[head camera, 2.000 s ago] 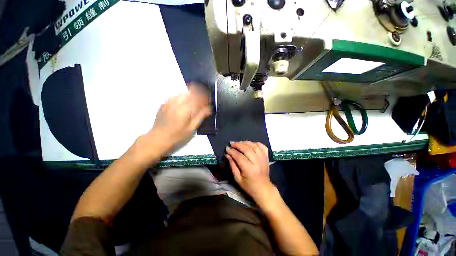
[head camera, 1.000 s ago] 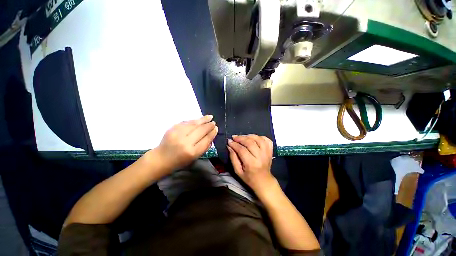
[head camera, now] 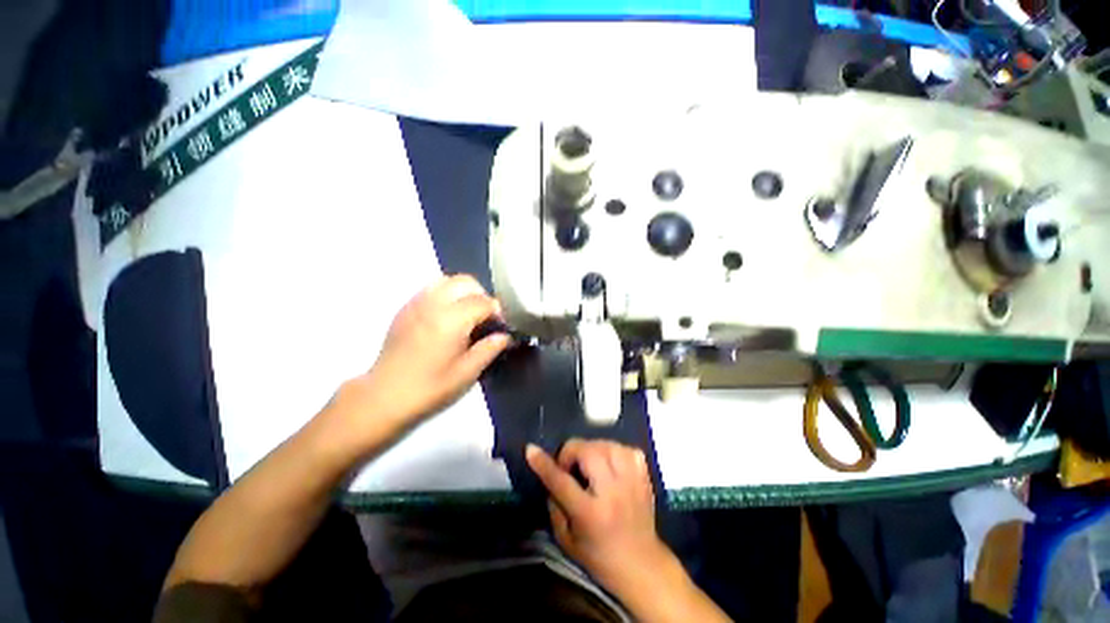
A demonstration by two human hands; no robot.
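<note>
A dark garment panel (head camera: 562, 408) lies on the white top, runs under the left end of the cream sewing machine head (head camera: 730, 243) and over the front edge. My left hand (head camera: 441, 335) pinches a fold or edge of dark cloth beside the machine head. My right hand (head camera: 599, 497) rests on the panel near the table's front edge, fingers bent, thumb toward the left. The needle area is hidden by the head and a pale upright bar (head camera: 599, 371). A half-moon dark cloth piece (head camera: 158, 365) lies at the left.
Scissors with orange and green handles (head camera: 840, 426) lie right of the needle area, partly under the head. A blue tray (head camera: 609, 10) is behind the white top. A blue bin (head camera: 1035, 554) stands at the lower right. Green edging (head camera: 779, 497) lines the table front.
The view has tilted up, showing more of the machine head. My left hand has moved forward, away from my right hand, to the cloth beside the head. My right hand stays on the panel's near part.
</note>
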